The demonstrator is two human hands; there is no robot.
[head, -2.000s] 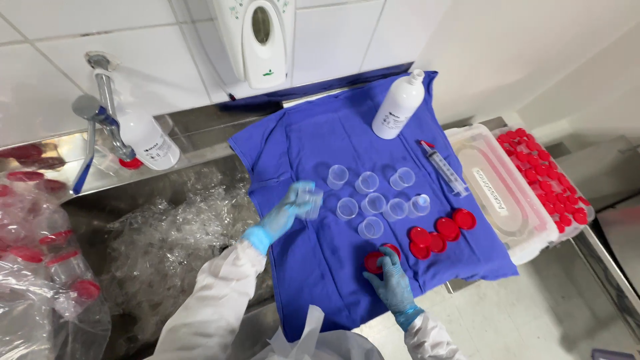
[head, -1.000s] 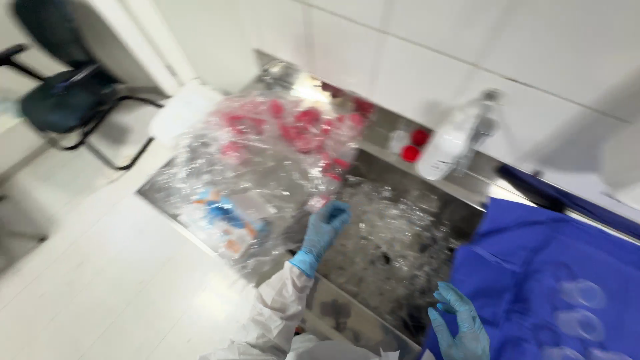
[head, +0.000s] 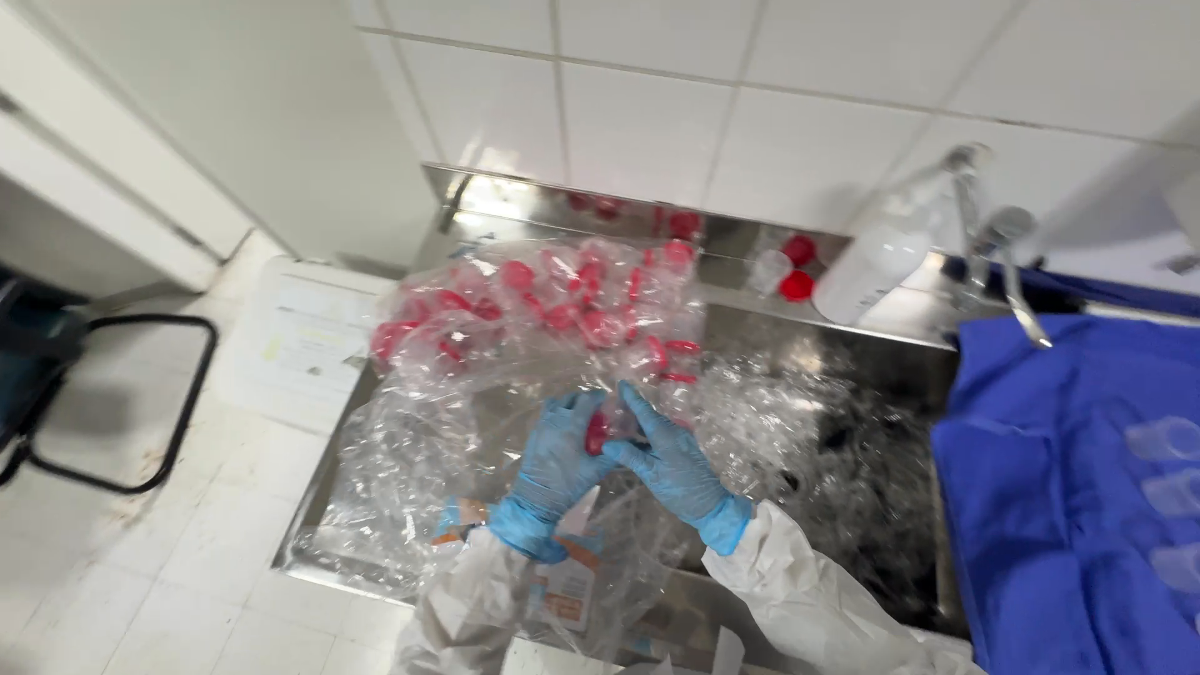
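Observation:
My left hand (head: pixel 560 457), in a blue glove, grips a clear plastic specimen cup with a red lid (head: pixel 596 434) at the centre of the view. My right hand (head: pixel 677 461), also gloved, has its thumb and fingers around the clear end of the same cup. Just beyond my hands lies a large clear plastic bag (head: pixel 487 361) holding several red-lidded cups (head: pixel 600 326). To the right, crumpled clear wrappers (head: pixel 797 431) fill the sink. Clear open cups (head: pixel 1172 492) stand on a blue cloth (head: pixel 1022 469) at the right edge.
A white plastic bottle (head: pixel 867 277) stands by the metal tap (head: pixel 1008 230) behind the sink, with two red lids (head: pixel 797 285) near it. White tiles (head: pixel 647 122) rise behind. On the left are a white plastic lid or bin (head: pixel 305 342) and a black chair frame (head: pixel 187 403).
The view has swung left from the blue cloth to the bag. My left hand has taken hold of a red-lidded cup, and my right hand has come to it from beside the cloth.

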